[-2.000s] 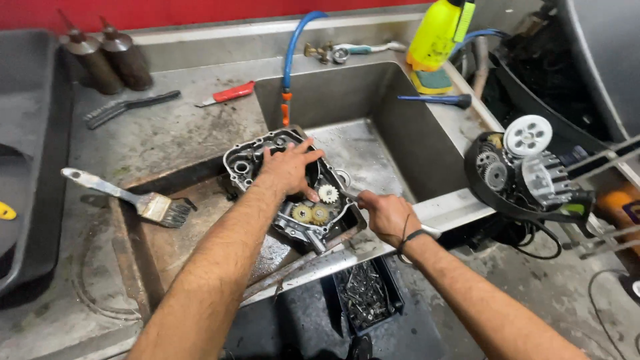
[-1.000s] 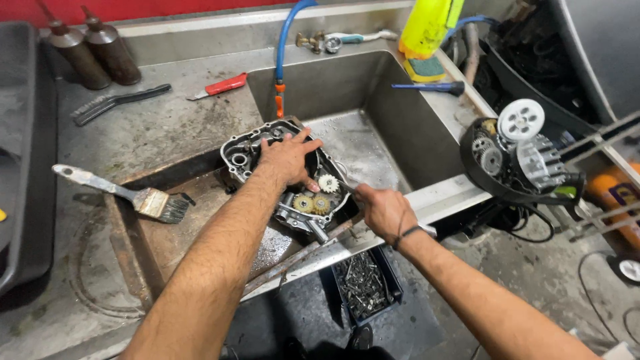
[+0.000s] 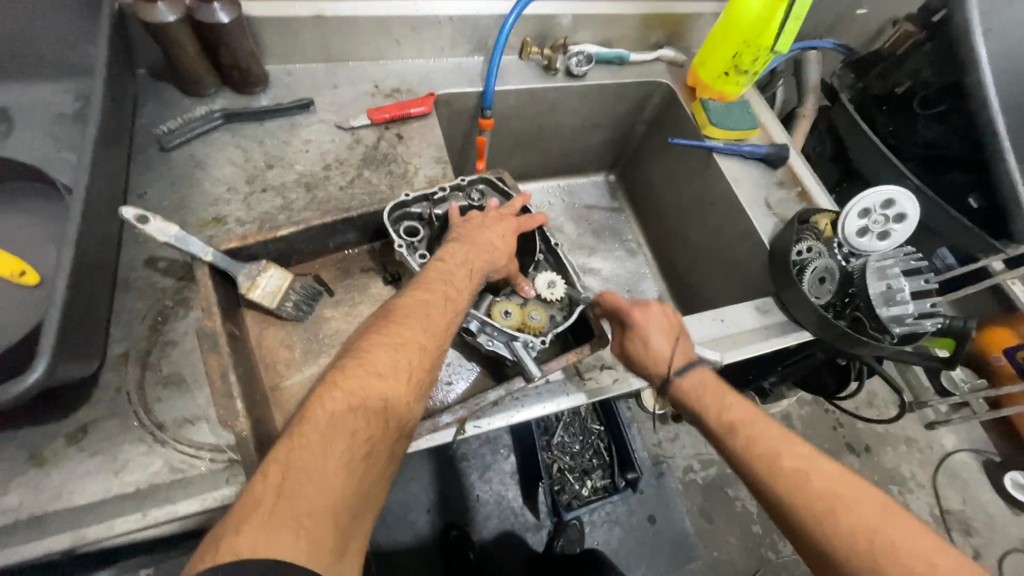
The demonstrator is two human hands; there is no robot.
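A metal engine crankcase cover (image 3: 410,232) lies with its inner side up across a rusty metal tray at the sink's near edge. Plastic gears, one white (image 3: 550,286) and two yellowed (image 3: 506,314), sit in its lower part. My left hand (image 3: 492,240) is spread flat on the cover, thumb beside the gears. At the cover's right corner, my right hand (image 3: 644,332) is closed round a slim tool with a pale handle end showing below the fist; its tip is hidden at the cover's rim, and its kind cannot be told.
A paintbrush (image 3: 268,284) rests over the rusty tray's (image 3: 220,336) left rim. Behind are a wire brush (image 3: 232,118), a red utility knife (image 3: 392,110) and a blue hose (image 3: 492,72) into the steel sink (image 3: 680,216). A bowl of engine parts (image 3: 808,320) stands right; a bolt bin (image 3: 596,496) sits below.
Both hands keep to the same places on the cover, the left spread and the right at its corner. The view has shifted slightly.
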